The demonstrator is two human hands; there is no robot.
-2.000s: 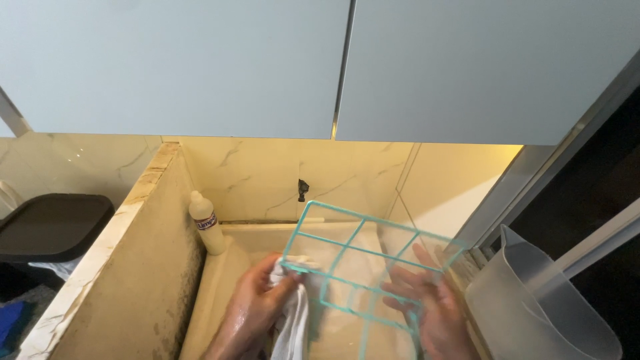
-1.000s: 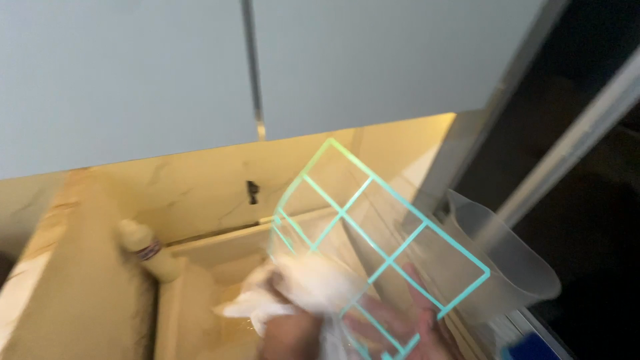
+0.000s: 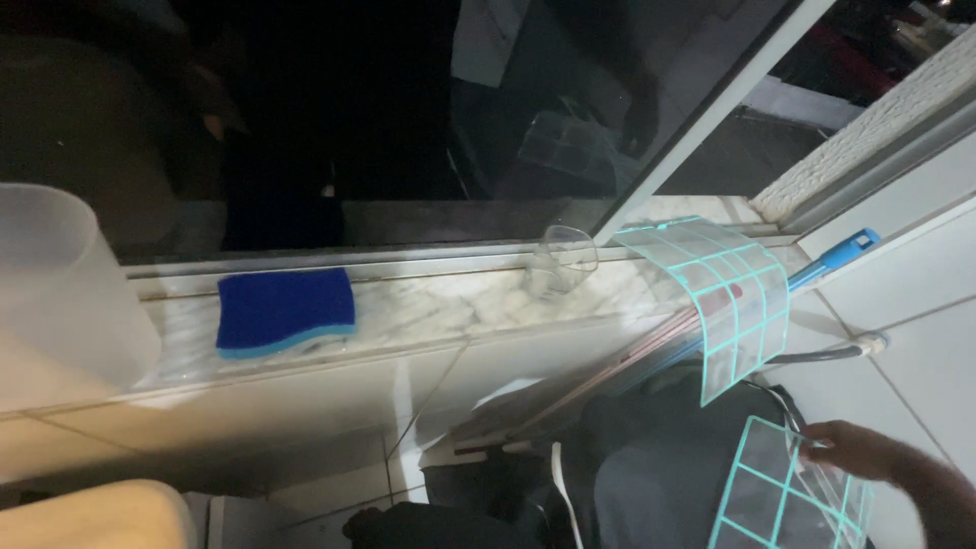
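My right hand (image 3: 854, 454), at the lower right, grips the upper edge of a mesh filter panel with a turquoise grid frame (image 3: 785, 484). Above it, a second, curved filter panel (image 3: 732, 286) with the same turquoise grid lies over the right end of the marble window sill and hangs down past its edge. My left hand is out of view, and so is the white cloth.
On the marble sill (image 3: 435, 305) stand a translucent plastic container (image 3: 53, 305), a blue sponge (image 3: 286, 309) and a clear cup (image 3: 564, 263). Blue-handled (image 3: 839, 252) and reddish poles lean at the right. A pale basin edge (image 3: 91, 518) is lower left.
The view has swung right from the basin to the window sill. My right hand still has a grid panel; my left hand, earlier holding a white cloth, has left the view.
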